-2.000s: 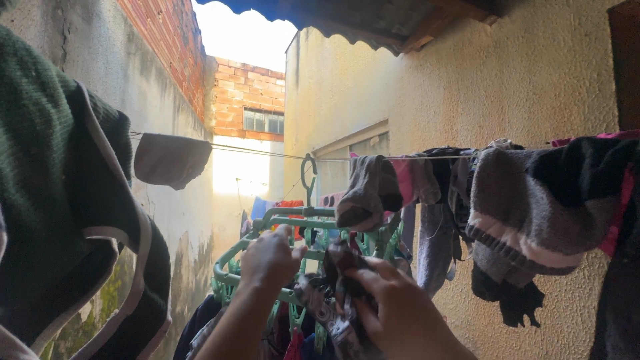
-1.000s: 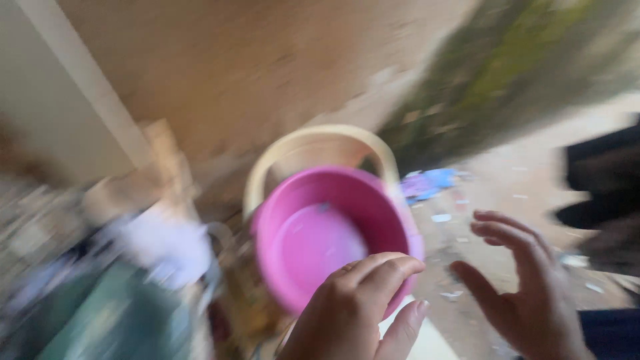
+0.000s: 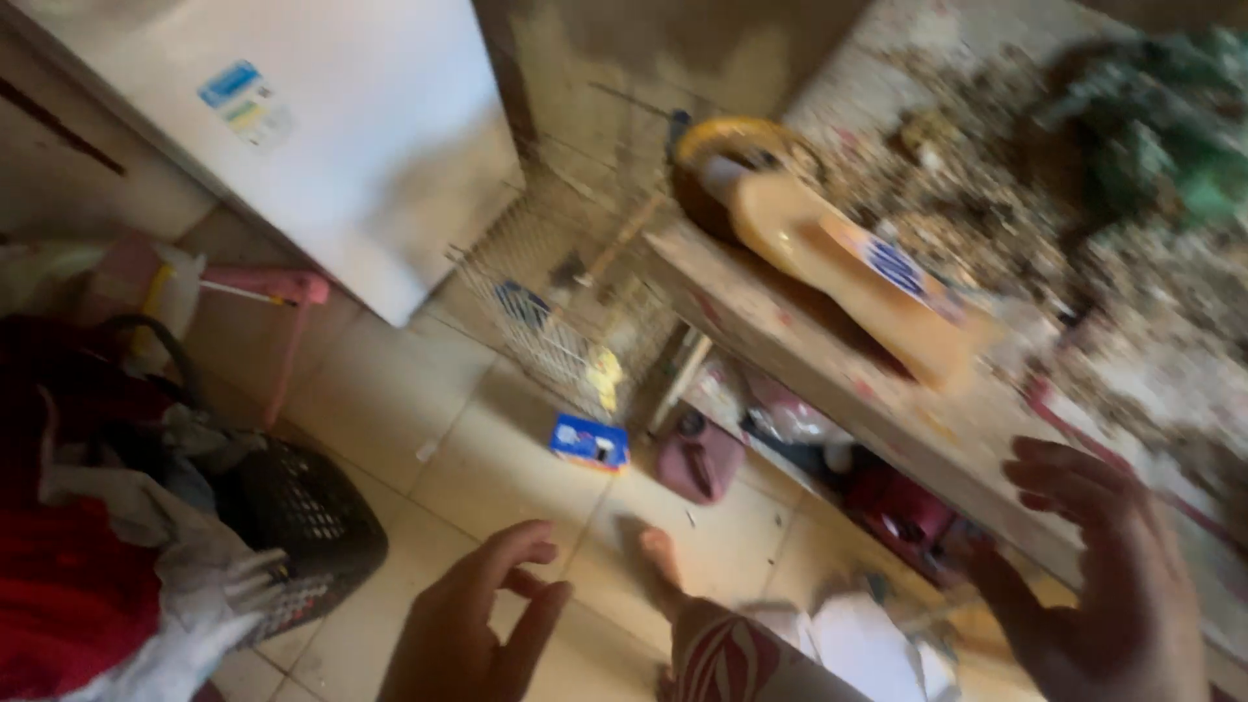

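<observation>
My left hand [image 3: 478, 609] hangs over the tiled floor at the lower middle, fingers apart and holding nothing. At the lower right, my right hand [image 3: 1097, 575] is spread and without anything in it, beside the edge of a worn, cluttered bench [image 3: 829, 390]. A large plastic bottle of orange-coloured liquid [image 3: 829, 253] lies tilted along that bench, nearer my right hand. To the left of my left hand stands a dark perforated laundry basket [image 3: 322, 526], with red cloth [image 3: 68, 595] and pale cloth [image 3: 195, 546] in and over it. The view is blurred.
A white appliance [image 3: 341, 127] stands at the upper left, near a wire rack [image 3: 531, 331]. On the floor are a blue box [image 3: 589, 442] and a mauve plastic container [image 3: 699, 460]. Below the bench, a shelf holds a red object [image 3: 897, 512]. My bare foot [image 3: 661, 556] shows between my hands.
The view has swung from the clothesline, past a pink basin, to this tiled room. Two seconds ago my hands were at the green hanger with dark cloth; now both are free of it.
</observation>
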